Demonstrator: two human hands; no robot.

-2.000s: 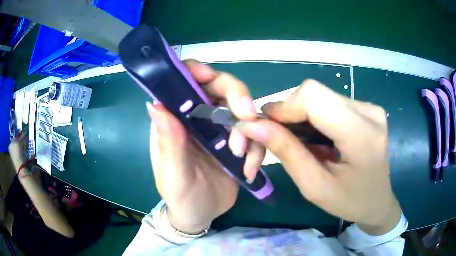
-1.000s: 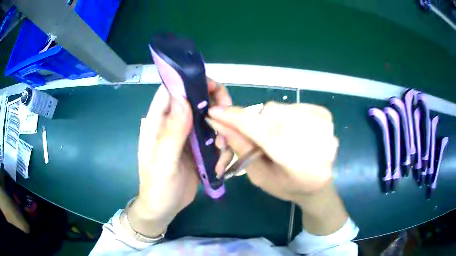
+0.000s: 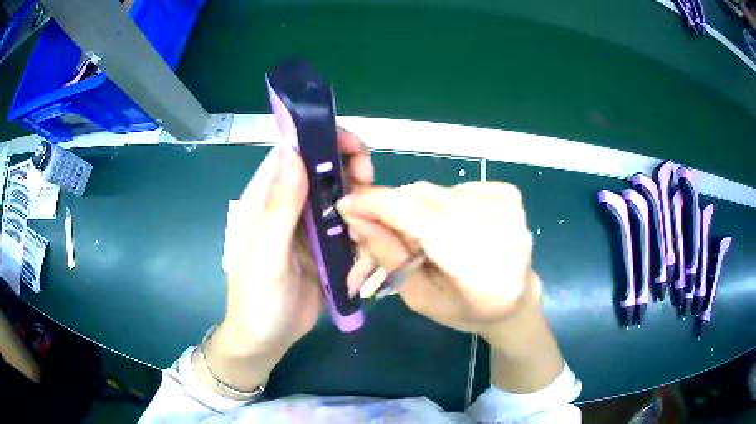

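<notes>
My left hand point(image 3: 269, 240) holds a black-and-pink pen housing point(image 3: 315, 108) nearly upright, thick end up, pink collar at the bottom. Two pale pink side buttons point(image 3: 323, 167) show on its black strip. My right hand point(image 3: 464, 248) is closed around a craft knife point(image 3: 399, 277); its silver-grey part shows below the fingers, pointing down-left, and the handle is hidden. The right thumb and fingertip meet at the strip between the buttons, by a small pale sliver. Whether they pinch it is unclear.
Several pink-and-black housings point(image 3: 638, 240) lie on the right of the green bench point(image 3: 564, 331). At left are printed sheets point(image 3: 33, 257), a small bottle or roll point(image 3: 62, 166) and a thin white stick point(image 3: 70, 238). A blue bin point(image 3: 91, 112) and grey post point(image 3: 124, 66) stand upper left.
The knife's blade has left the strip and points down-left; my fingertips are now at the strip. The housing has turned more upright. The view has shifted, showing more housings at right.
</notes>
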